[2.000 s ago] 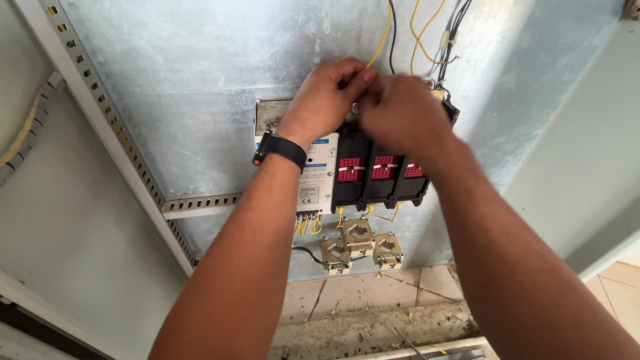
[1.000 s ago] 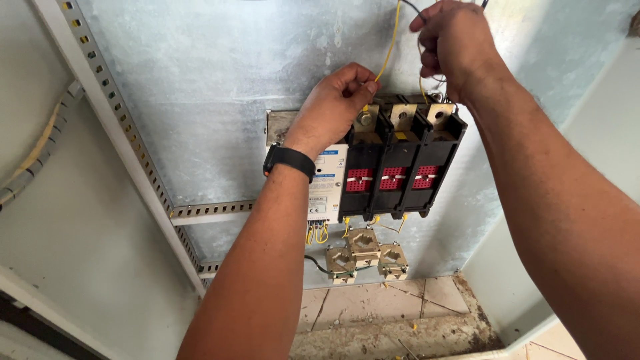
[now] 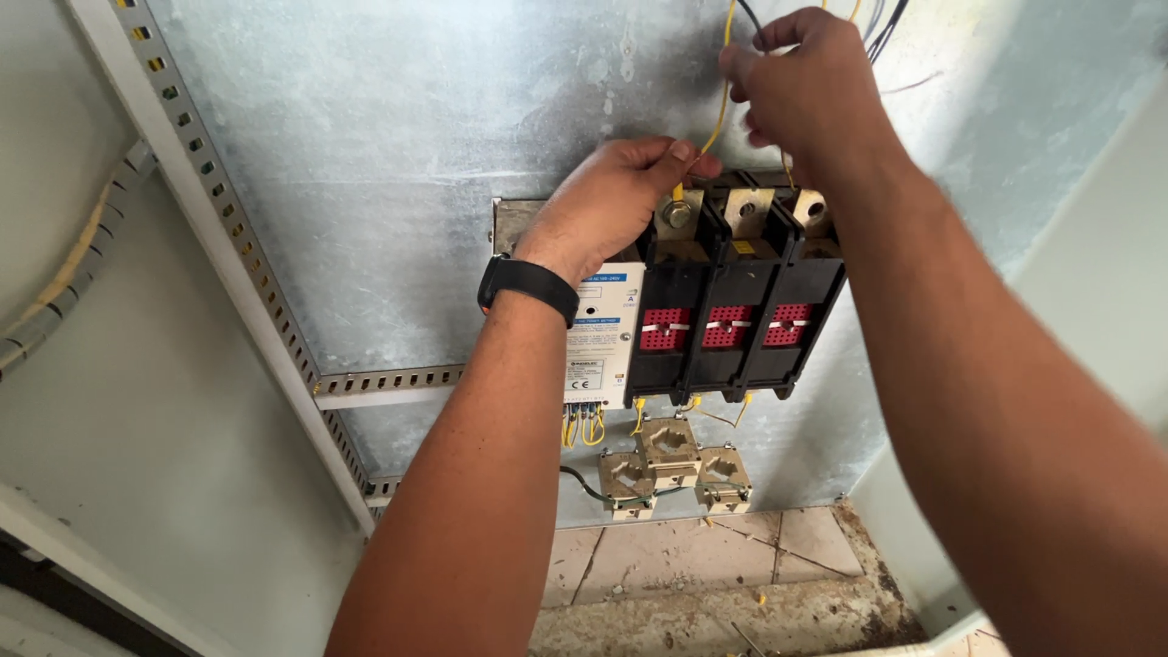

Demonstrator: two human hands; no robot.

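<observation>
My left hand pinches the lower part of a yellow wire between thumb and forefinger, above the left terminal of a black three-pole switch. That terminal carries a hex bolt with a yellow-sleeved lug; the two terminals to its right show bare bolt holes. Higher up and to the right, my right hand has its fingers closed at a dark wire beside the yellow one. A thin wire hangs below it to the right terminals. The white control module is partly behind my left wrist.
Several current transformers sit below the switch, with a dark green wire passing them. A perforated metal rail and upright frame stand left. A spiral-wrapped cable hangs at far left. Debris lies on the tiled floor.
My right hand has moved up from beside my left hand, away from the switch terminals, which are now uncovered. My left hand stays at the left terminal with the yellow wire.
</observation>
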